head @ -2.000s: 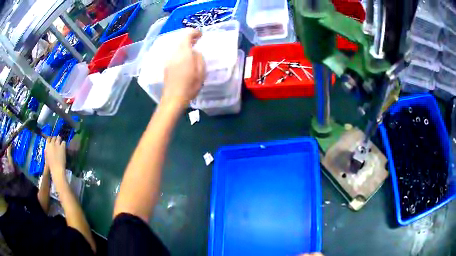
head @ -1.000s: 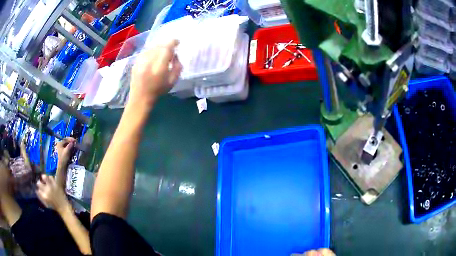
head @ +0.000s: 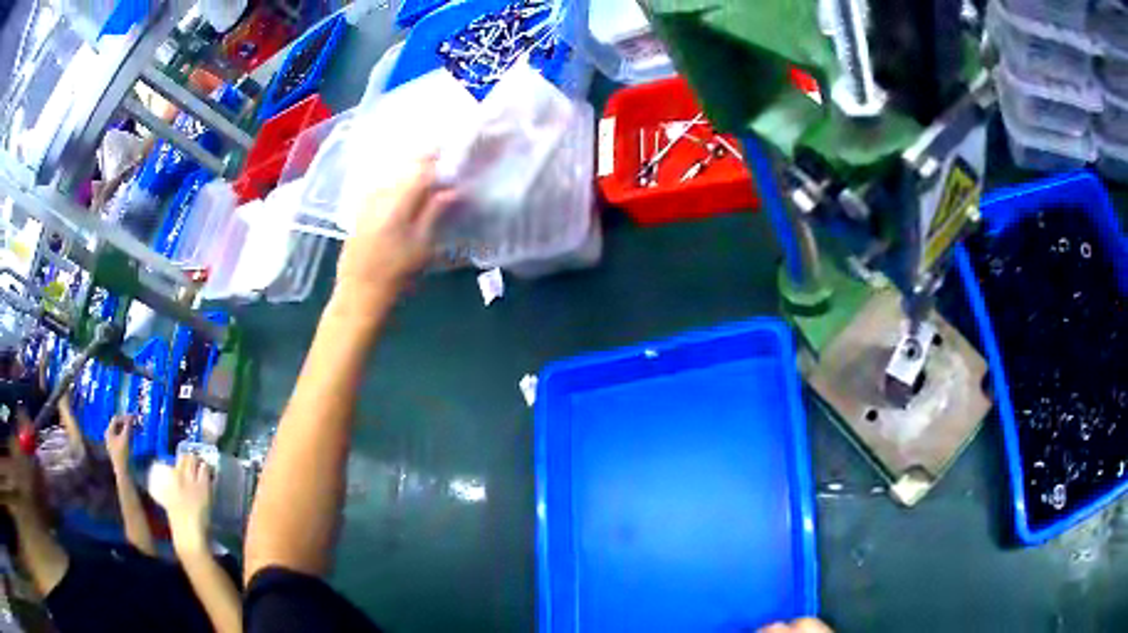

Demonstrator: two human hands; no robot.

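My left hand is at the front left of a stack of clear plastic boxes, its fingers closed on the edge of a blurred white lid, which sits tilted over the stack. My right hand shows only as a sliver at the bottom edge; what it does is hidden. An empty blue tray lies in front of me. The green press stands to its right, with a small steel block on its base plate.
A red bin with several pins is behind. A blue tray of black rings is right of the press. A blue tray of pins is at the back. Clear boxes are stacked at far right. Other people's hands work at the left.
My left hand has come down and nearer along the stack, and the lid on top has shifted and tilted. The view has moved, with the press now further left than one second ago.
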